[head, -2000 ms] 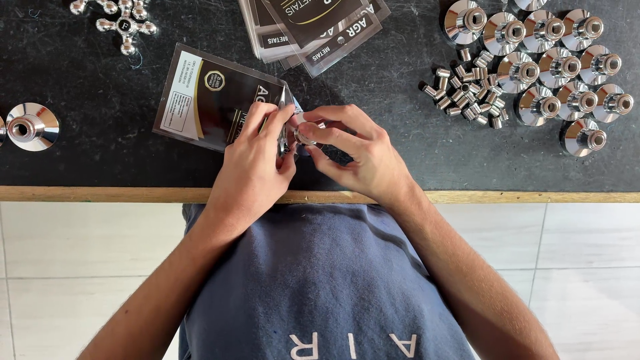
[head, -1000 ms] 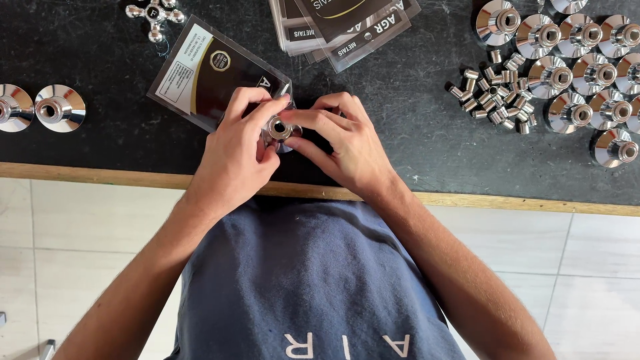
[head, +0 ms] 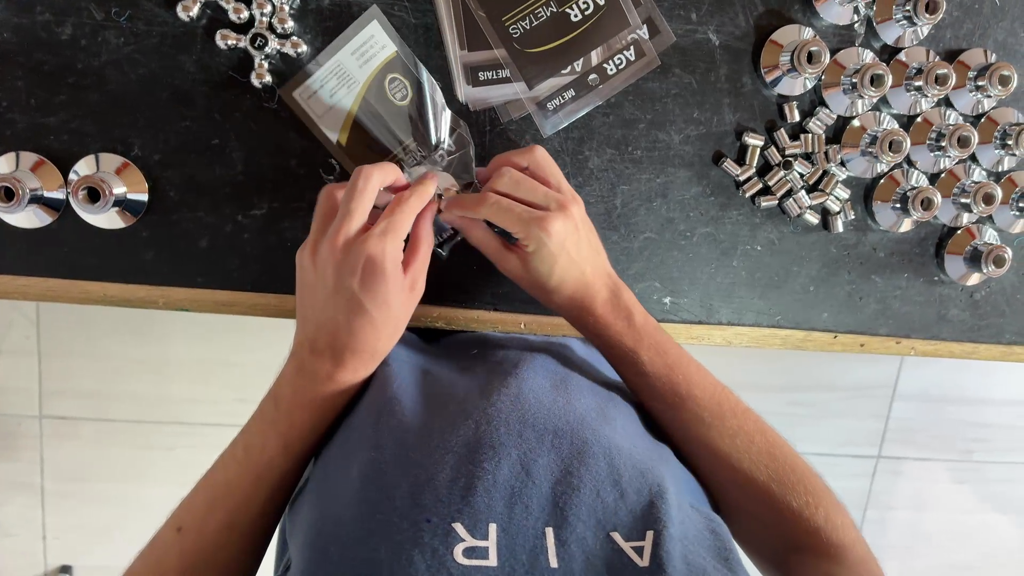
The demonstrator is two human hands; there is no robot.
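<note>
Both hands meet at the open end of a clear plastic bag [head: 382,96] with a black, gold and white printed card in it. My left hand [head: 360,248] pinches the bag's near end between thumb and fingers. From the right, my right hand [head: 532,228] grips the same crumpled end, its fingertips close to the left ones. Fingers and creased film hide most of what lies between them, so the metal part there cannot be made out clearly.
Printed AGR bags [head: 560,48] lie stacked beyond my hands. Chrome cross handles [head: 260,42] are at the upper left, two chrome flanges [head: 108,190] at the far left. Small chrome sleeves [head: 792,172] and more flanges [head: 900,200] cover the right side. A wooden edge [head: 504,320] borders the black worktop.
A round chrome part showed between my fingers a second ago; now crumpled film and fingers cover that spot. Both hands remain together at the bag's end.
</note>
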